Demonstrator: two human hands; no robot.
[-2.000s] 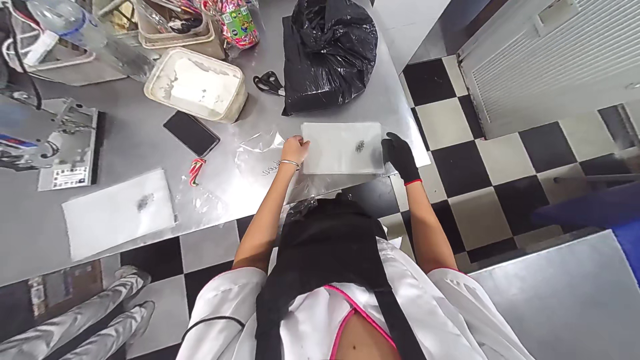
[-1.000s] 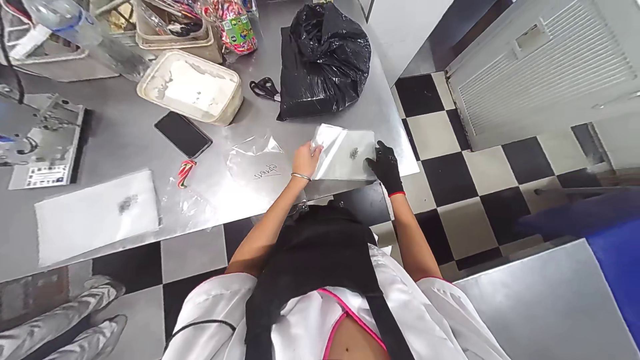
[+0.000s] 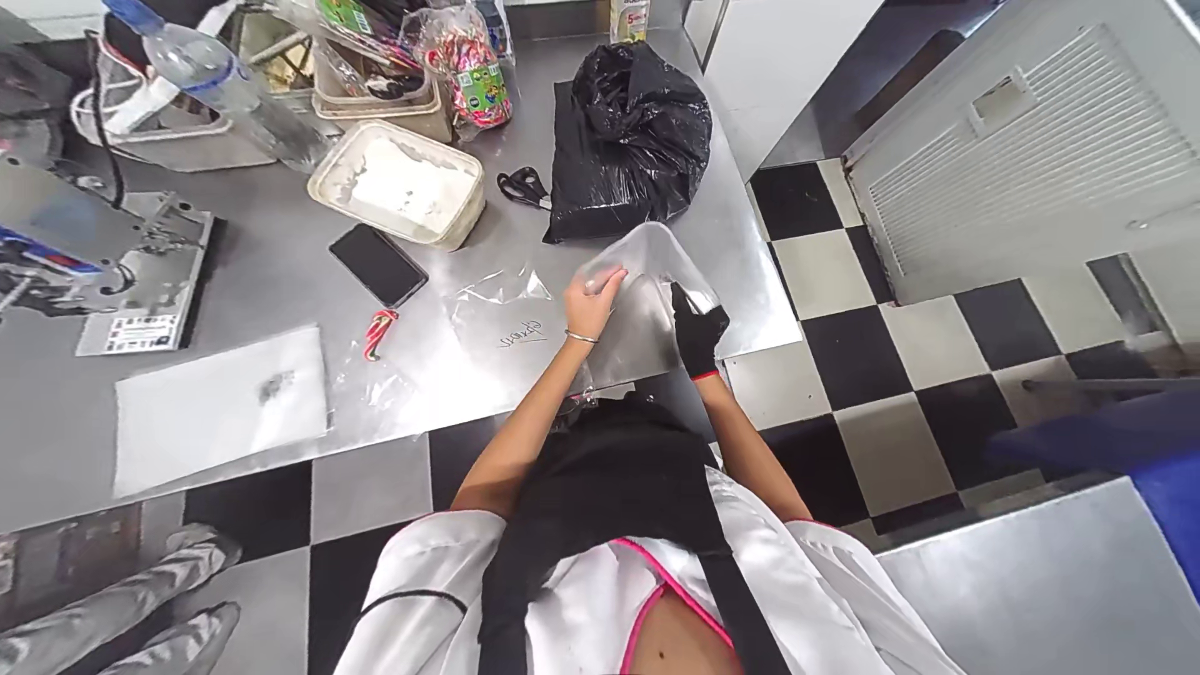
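Note:
Between my hands is a clear plastic bag [image 3: 647,258], its upper part bulging above the steel table. My bare left hand [image 3: 592,305], with a bracelet at the wrist, pinches its left side. My right hand [image 3: 698,323], in a black glove with a red cuff, grips the right side; its fingertips are partly hidden by the plastic. Left of my hands lies a flat clear bag with handwriting [image 3: 511,319]. Beyond them stands a black plastic bag [image 3: 633,141], with black-handled scissors [image 3: 525,187] beside it. A white sheet or packet with a dark print [image 3: 225,408] lies at the left.
A tub of white powder [image 3: 403,183], a phone [image 3: 378,265] and red-striped candy [image 3: 379,334] are on the table. Farther back are a plastic bottle [image 3: 216,75], containers and a bag of striped candy [image 3: 469,75]. A machine [image 3: 84,244] stands at left. Another person's legs [image 3: 131,609] show below.
The piece between my hands lay flat with a dark print showing, then folded; now it is a raised, bulging clear bag with no print visible. My right hand has moved closer to my left.

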